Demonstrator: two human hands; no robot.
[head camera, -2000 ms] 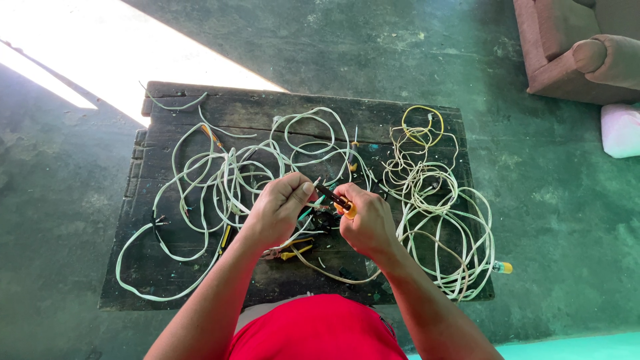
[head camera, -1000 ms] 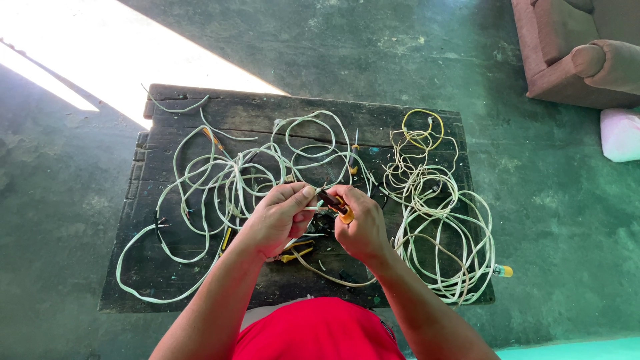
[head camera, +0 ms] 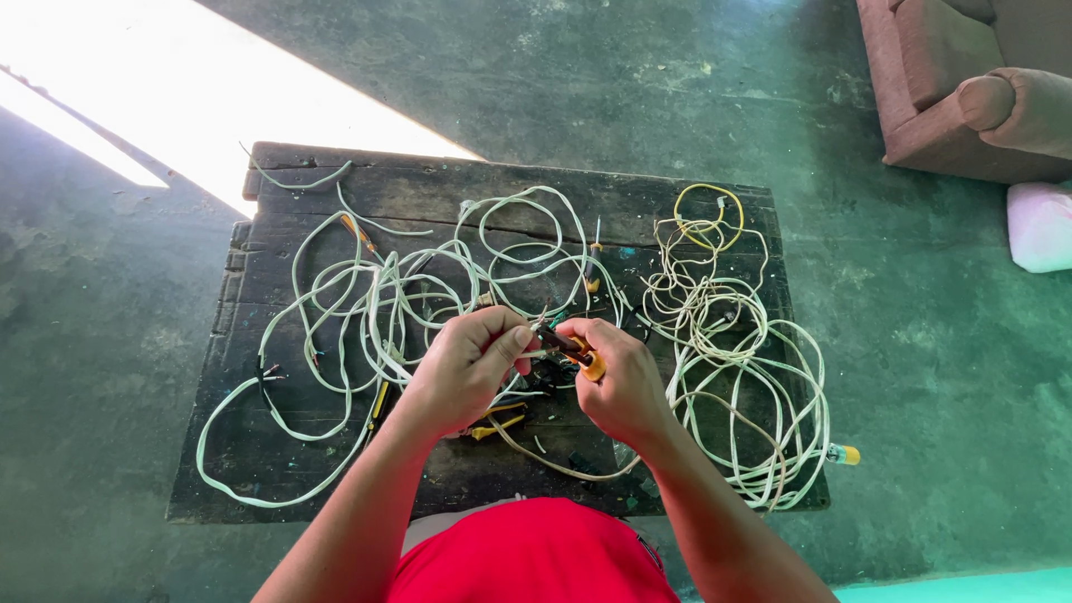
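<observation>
My left hand (head camera: 473, 364) grips a white electrical cable between thumb and forefinger, above the middle of a dark wooden table (head camera: 469, 494). Close beside it, my right hand (head camera: 620, 381) holds orange-handled pliers (head camera: 572, 345), whose dark jaws reach the cable end at my left fingertips. Whether the jaws touch the wire is unclear. Coils of white cable (head camera: 381, 310) lie to the left, and more coiled cable (head camera: 737, 335) lies to the right. Behind my hands rests a screwdriver (head camera: 594, 266). Yellow-handled pliers (head camera: 500, 423) lie partly hidden below my left hand.
An orange and black tool (head camera: 358, 233) lies at the table's back left, and a yellow cable loop (head camera: 709, 216) at the back right. A yellow-ended piece (head camera: 844, 454) sticks out past the right edge. A brown upholstered sofa (head camera: 946, 126) stands on the floor at the far right.
My right hand has turned and shifted slightly, with the pliers still in it at the cable end. My left hand keeps its pinch on the cable.
</observation>
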